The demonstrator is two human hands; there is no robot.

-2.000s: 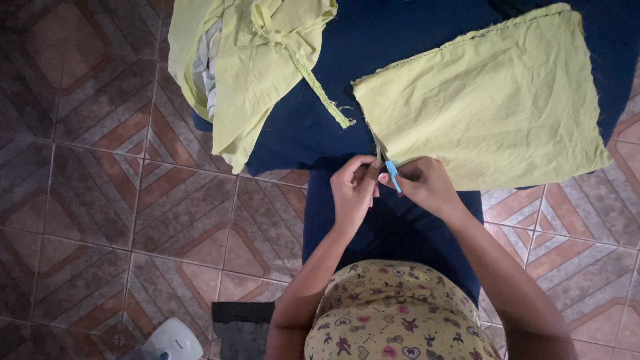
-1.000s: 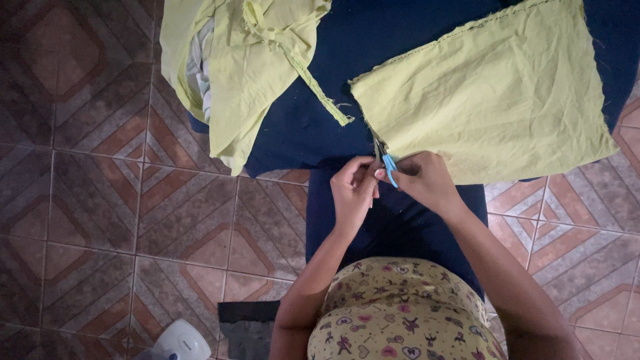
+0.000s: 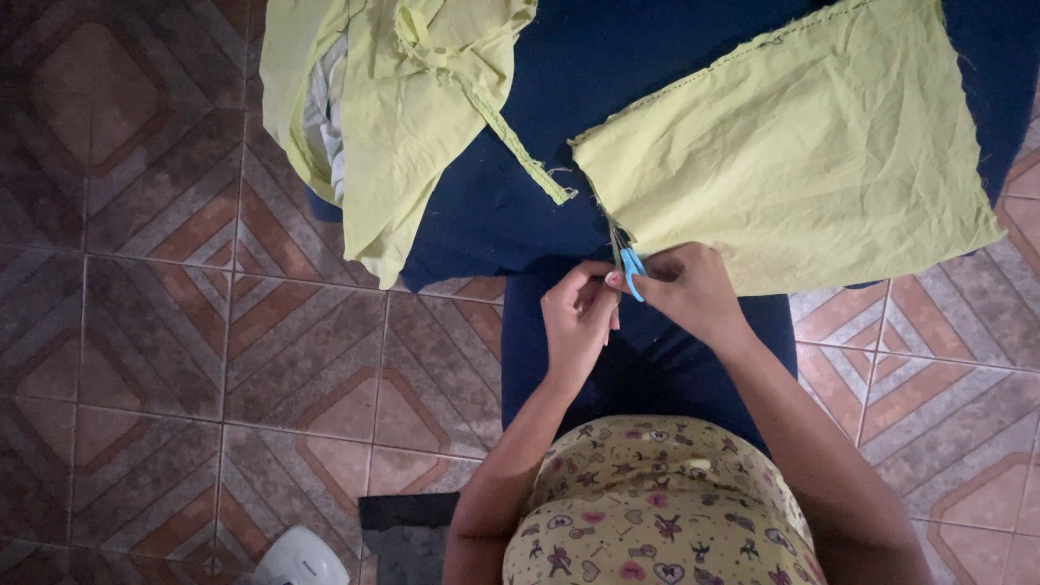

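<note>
My right hand (image 3: pixel 691 288) grips small scissors with light-blue handles (image 3: pixel 631 272), their blades at the left edge of a yellow-green cloth panel (image 3: pixel 780 154). Close beside it, my left hand (image 3: pixel 581 313) pinches a narrow strip of the cloth's edge (image 3: pixel 615 248) between thumb and fingers. The panel lies over dark blue fabric (image 3: pixel 504 219), with dark stitching along its upper edge. To the left lies a bunched yellow-green cloth (image 3: pixel 406 146) with a pale lining showing, and a narrow frayed strip (image 3: pixel 520 154) trails from it toward the panel.
Patterned floor tiles (image 3: pixel 301 349) surround the dark blue fabric. A white plastic object (image 3: pixel 302 559) is at the bottom left, near a dark grey flat piece (image 3: pixel 410 536) beside my left arm.
</note>
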